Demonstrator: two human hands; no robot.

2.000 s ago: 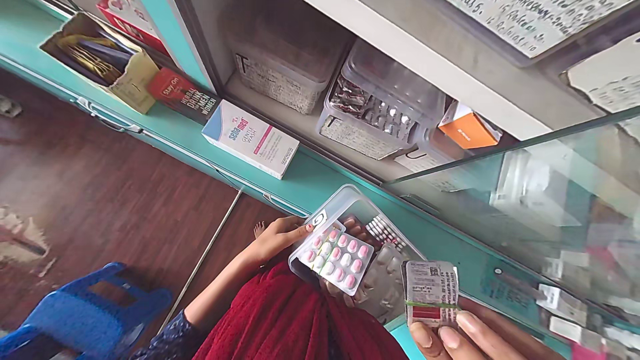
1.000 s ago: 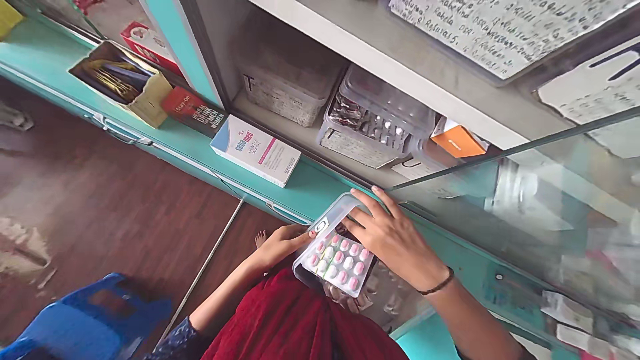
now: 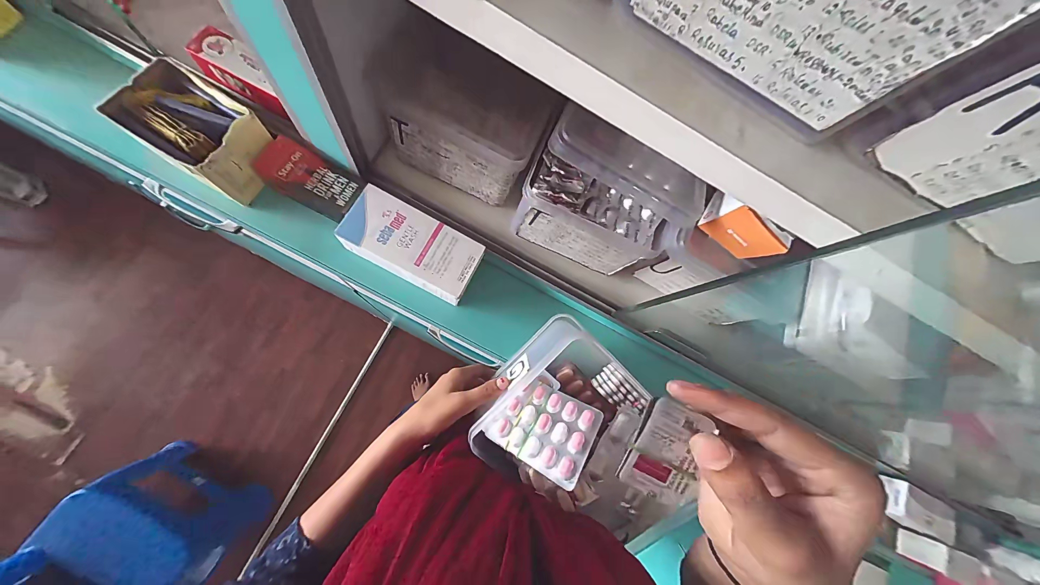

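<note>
My left hand (image 3: 465, 398) grips the left rim of a clear plastic box (image 3: 581, 337) tilted against the body. Inside lies a blister pack of pink and white tablets (image 3: 546, 432), with a pack of small white pills (image 3: 619, 385) and brown blister packs beyond it. At the box's right side, my right hand (image 3: 780, 479) has thumb and forefinger at the edge of a silver blister pack (image 3: 670, 435) with a red patch. Whether the fingertips pinch that pack or only touch it is hard to tell.
A teal counter ledge (image 3: 313, 252) carries a white wash carton (image 3: 410, 242), a dark red carton (image 3: 305, 177) and an open carton (image 3: 244, 158). Plastic boxes of blister packs (image 3: 593, 223) fill the shelf behind. A sliding glass pane (image 3: 894, 325) stands right; a blue plastic stool (image 3: 146, 520) is lower left.
My right hand has moved from the box's upper rim to its right side, beside the silver pack. Two seconds ago it held a silver pack right of the box. My left hand still holds the box.
</note>
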